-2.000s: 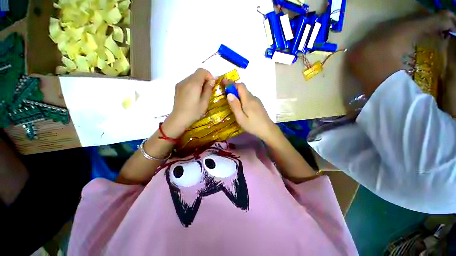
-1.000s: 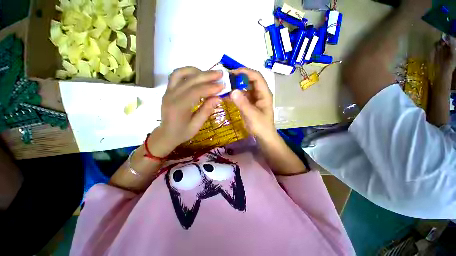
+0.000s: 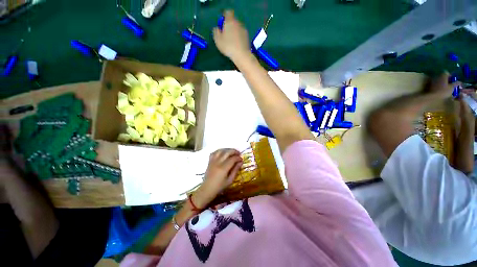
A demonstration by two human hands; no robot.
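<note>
My right hand (image 3: 231, 37) is stretched far forward over the green surface, slightly blurred, with a blue cell (image 3: 221, 23) at its fingertips. My left hand (image 3: 222, 171) rests at the left edge of the amber wired boards (image 3: 262, 166), near their thin leads. Its fingers are bent, and whether they grip a board or wire cannot be told. The amber boards lie in overlapping rows on the white sheet (image 3: 157, 174) close to my body. One blue cell (image 3: 265, 131) lies just beyond them, partly hidden by my right arm.
An open cardboard box (image 3: 201, 112) of yellow slips stands left of centre, with green circuit boards (image 3: 57, 135) beyond it. Blue cells (image 3: 329, 112) are piled at right. More cells (image 3: 194, 39) lie on the green surface (image 3: 162, 36). A grey metal arm (image 3: 397, 39) crosses upper right. Other people's arms are at both sides.
The view has shifted, showing more of the green surface. My right hand has left the boards and reached far forward with a blue cell. My left hand has lowered onto the boards' left edge.
</note>
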